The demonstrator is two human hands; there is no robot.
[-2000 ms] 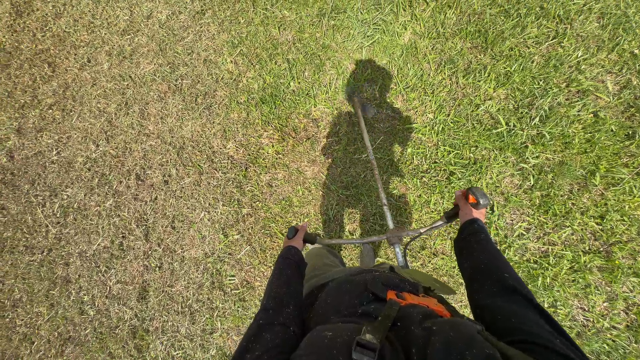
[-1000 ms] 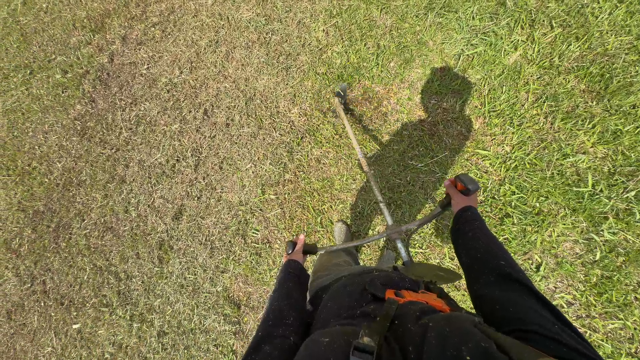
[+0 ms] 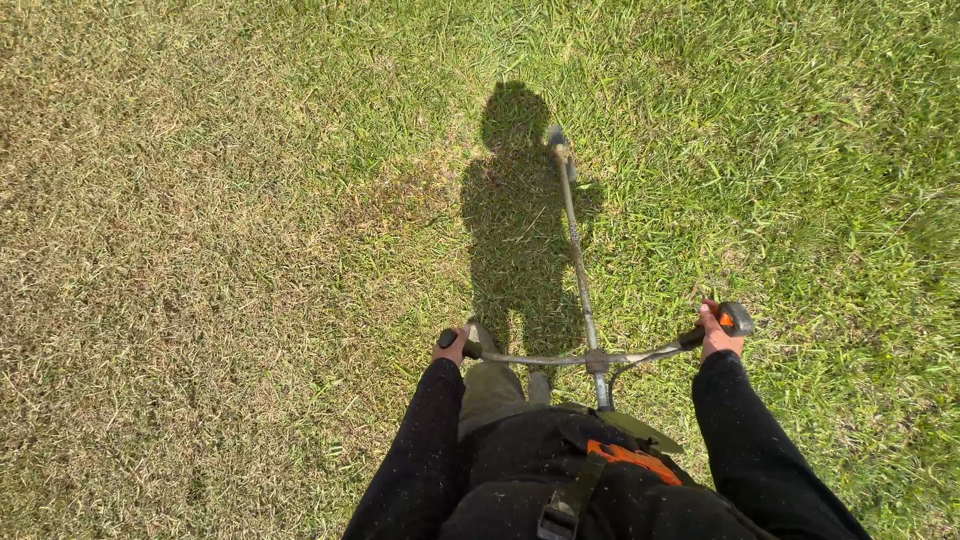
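Observation:
A brush cutter's metal shaft (image 3: pixel 576 247) runs forward from my waist, its cutting head (image 3: pixel 559 146) low over the grass near the top of my shadow. My left hand (image 3: pixel 452 346) is closed around the black left grip of the handlebar (image 3: pixel 536 361). On the right grip, beside the black and orange throttle control (image 3: pixel 734 319), my right hand (image 3: pixel 718 334) is wrapped. A cable hangs under the bar near the clamp (image 3: pixel 597 361). The cutting head is blurred, so its line or blade cannot be made out.
Short, dry cut grass (image 3: pixel 187 300) covers the left side. Taller green grass (image 3: pixel 825 187) stands on the right. My boots (image 3: pixel 480 335) are on the ground behind the handlebar. An orange harness part (image 3: pixel 634 459) and a buckled strap (image 3: pixel 562 510) cross my dark top.
The cutting head has swung from left to right since one second ago, and the handlebar has turned with it. Both hands have kept their hold on the grips.

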